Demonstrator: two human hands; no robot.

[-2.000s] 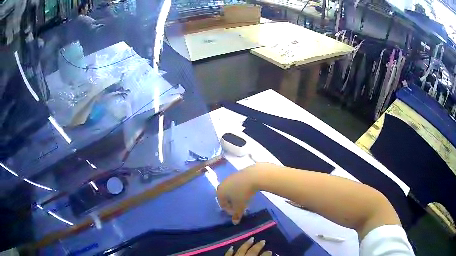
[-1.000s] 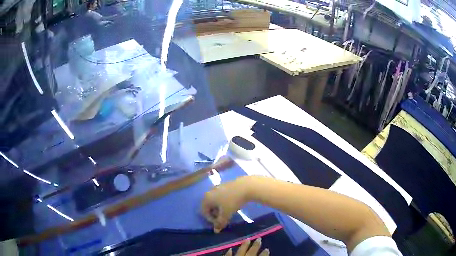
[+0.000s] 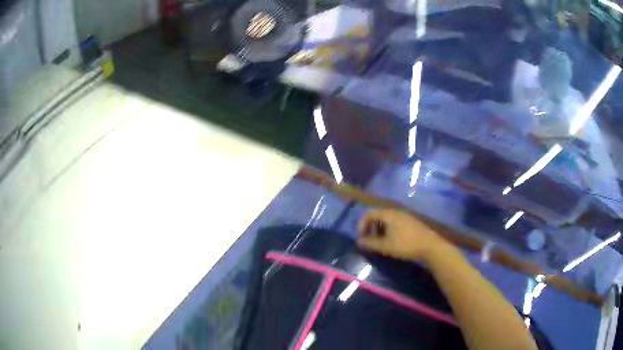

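A dark cut panel (image 3: 410, 290) with a curved outline lies on the bluish sewing template (image 3: 205, 290). A pink strip (image 3: 382, 292) with a branch (image 3: 315, 311) runs across it, with light glare around it. My right hand (image 3: 388, 234) is at the far edge of the panel, fingers curled and thumb side up, just nearer me than the brown hinge tape (image 3: 451, 234). A dark spot shows inside the curled fingers; whether it is a held item or shadow is unclear. My left hand is not in view.
A raised clear lid (image 3: 464, 137) with white light streaks stands beyond the hinge tape. A cream table (image 3: 157, 205) adjoins the template at left, with a rail-like machine part (image 3: 61, 99) along its far left. A fan (image 3: 263, 27) stands at the back.
The view has swung left, bringing in the cream table and fan. My right hand is now at another part of the panel's far edge. My left fingers have gone out of view.
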